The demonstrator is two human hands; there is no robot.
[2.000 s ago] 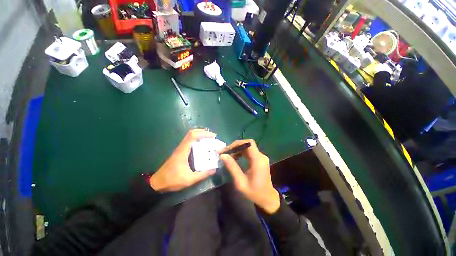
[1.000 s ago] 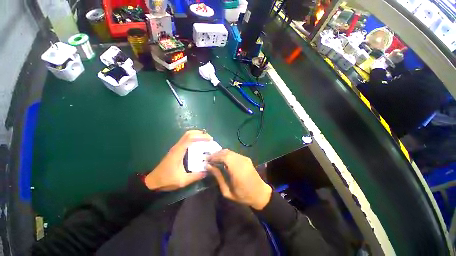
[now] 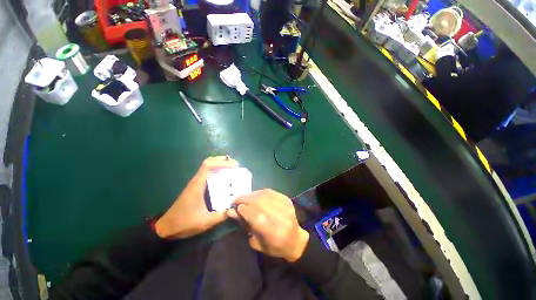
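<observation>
My left hand (image 3: 191,202) holds a white unit (image 3: 229,186) with small dark holes in its upper face, a little above the bench's front edge. The thumb and fingers grip its left side. My right hand (image 3: 273,222) is at the unit's lower right corner, thumb and fingertips drawn together and touching or nearly touching it. The back of the hand hides most of the fingers. I cannot tell whether a thin tool is in them.
Open white housings (image 3: 119,96) and a solder reel (image 3: 71,57) stand back left. A slim rod (image 3: 191,108), black-handled tool (image 3: 267,108), blue-handled pliers (image 3: 286,101) and looped cable lie ahead. Behind them are a red-digit meter (image 3: 191,65) and white socket block (image 3: 230,29). Right: conveyor (image 3: 411,129).
The dark tool seen earlier in my right hand no longer shows. That hand has moved from the unit's right side to its lower right corner. The view has shifted, showing more of the blue crate.
</observation>
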